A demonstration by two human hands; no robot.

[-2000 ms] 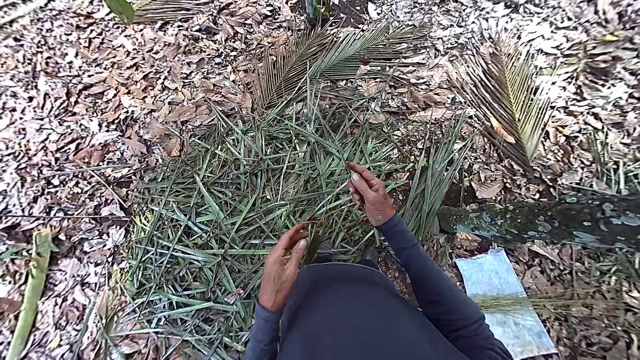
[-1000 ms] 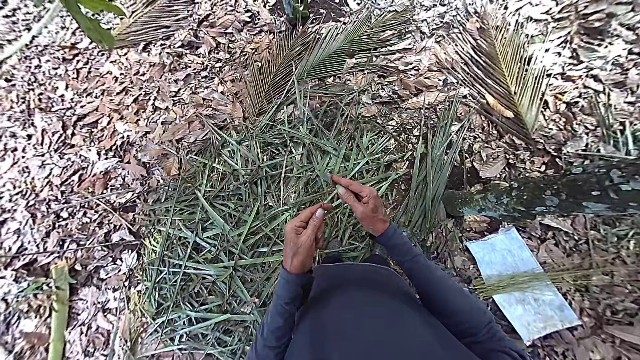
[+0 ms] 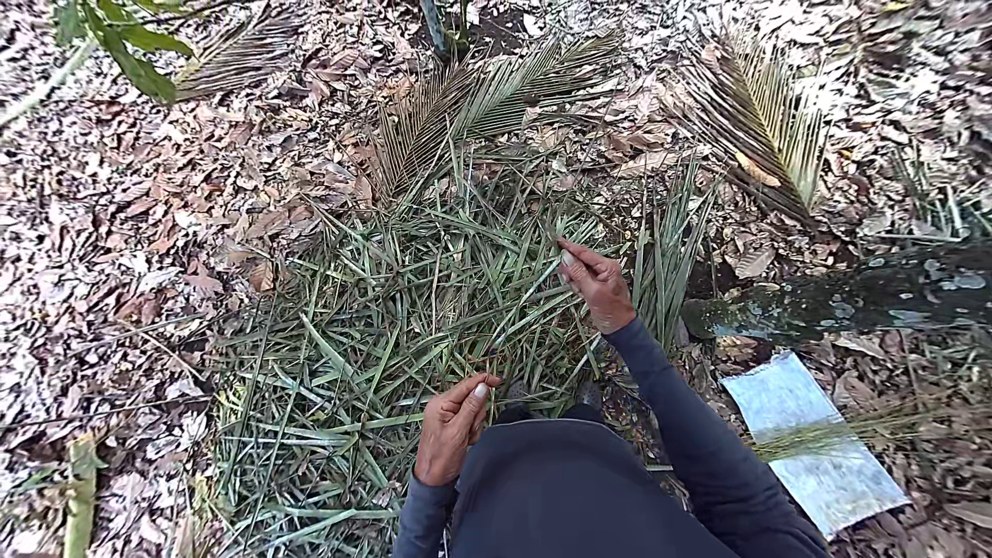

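My left hand (image 3: pixel 452 426) is low, in front of my lap, with thumb and forefinger pinched together; whether a thin strand is between them is too fine to tell. Higher and to the right, my right hand (image 3: pixel 597 285) pinches a thin piece of leaf, whose dark tip sticks out past the fingertips. Both hands are over a wide heap of cut green palm leaflets (image 3: pixel 372 310). A pale narrow strip slants between the hands; whether it is held or lies on the heap is unclear. To the right, a bundle of long leaflets (image 3: pixel 670 256) lies beside the heap.
A white sheet or sack (image 3: pixel 821 465) lies at lower right with thin yellow-green leaf ribs (image 3: pixel 814 442) across it. A mottled log (image 3: pixel 852 298) lies above it. Palm fronds (image 3: pixel 511 93) and another frond (image 3: pixel 767 124) rest on dry leaves. A cut stalk (image 3: pixel 80 496) is at lower left.
My hands were close together one second ago and are now apart, the right one further up and to the right, the left one lower.
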